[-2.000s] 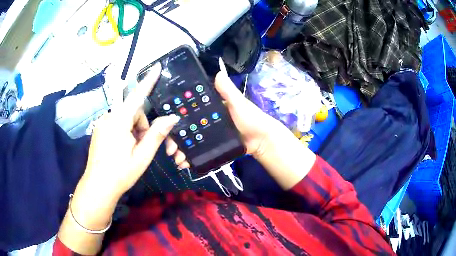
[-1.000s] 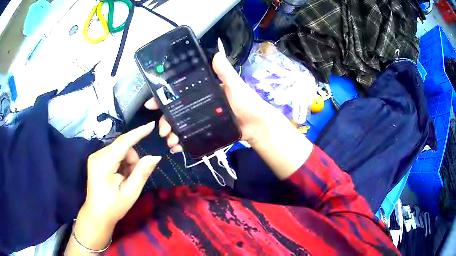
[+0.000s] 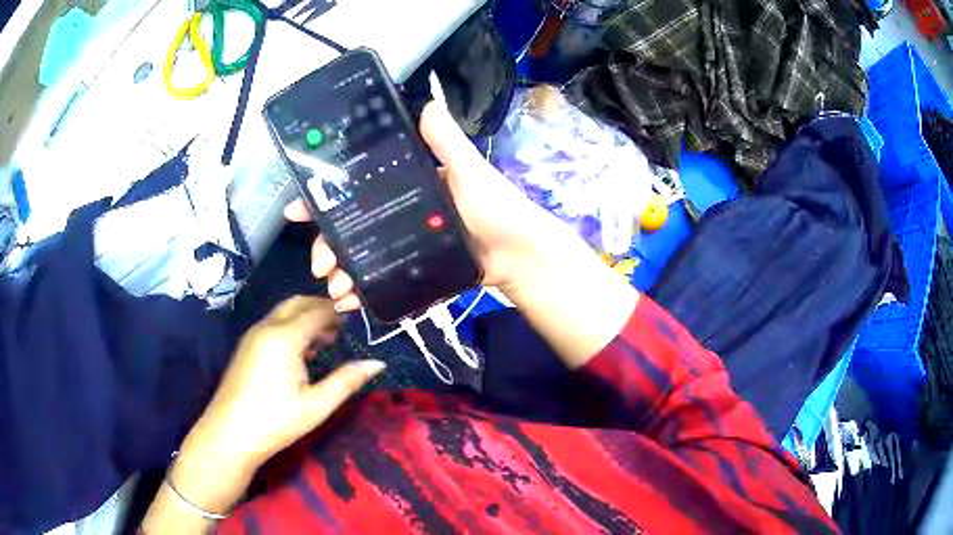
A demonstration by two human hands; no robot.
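A black smartphone [image 3: 376, 188] with a lit dark screen of text is held upright, a little tilted. My right hand [image 3: 486, 214] grips it from behind and the right side, with fingertips showing at its left edge. White earphone cords [image 3: 441, 340] hang from its lower end. My left hand [image 3: 287, 371] is below and left of the phone, apart from it, holding nothing, fingers curled and thumb apart, partly blurred. Navy cloth [image 3: 94, 366] lies at the left, and more navy cloth [image 3: 784, 251] at the right.
Scissors with yellow and green loops [image 3: 214, 52] and a black cord [image 3: 247, 99] lie on the white table [image 3: 115, 115]. A plastic bag [image 3: 575, 172] sits right of the phone beside an orange item [image 3: 653, 213]. Plaid cloth [image 3: 742, 73] and a blue crate [image 3: 907, 251] are at the right.
The phone screen went from coloured icons to a text page. My left hand left the screen and moved down. The phone and my right hand shifted slightly up and left.
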